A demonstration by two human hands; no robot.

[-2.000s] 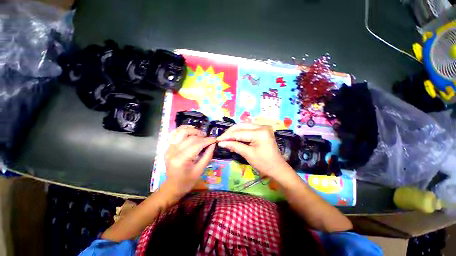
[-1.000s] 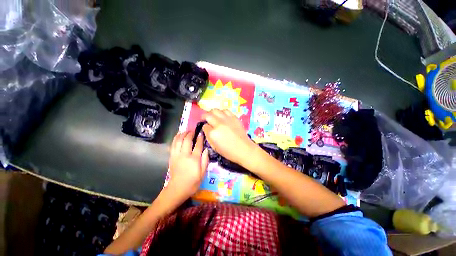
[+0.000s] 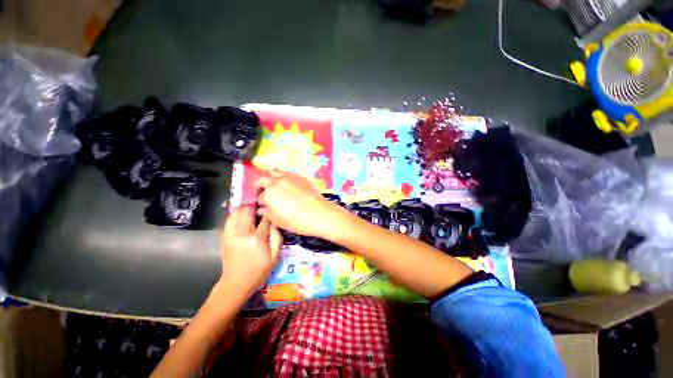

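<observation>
Several glossy black housings stand in a row across the lower middle of the printed board. My left hand and my right hand meet at the row's left end, fingertips close together. The right forearm crosses over the row. The fingers are at a black housing there, mostly hidden under them; whether they grip it or a small part cannot be told. A dark-red pile of small parts and a matt black heap lie on the board's right side.
More black housings are clustered at left, beside a clear plastic bag. At right are another clear bag, a yellow squeeze bottle and a yellow-blue fan. Open cartons with black pieces sit below the bench edge.
Over two seconds, both hands have moved from the middle of the row to its left end. The right forearm now reaches across the row. The camera view has also shifted.
</observation>
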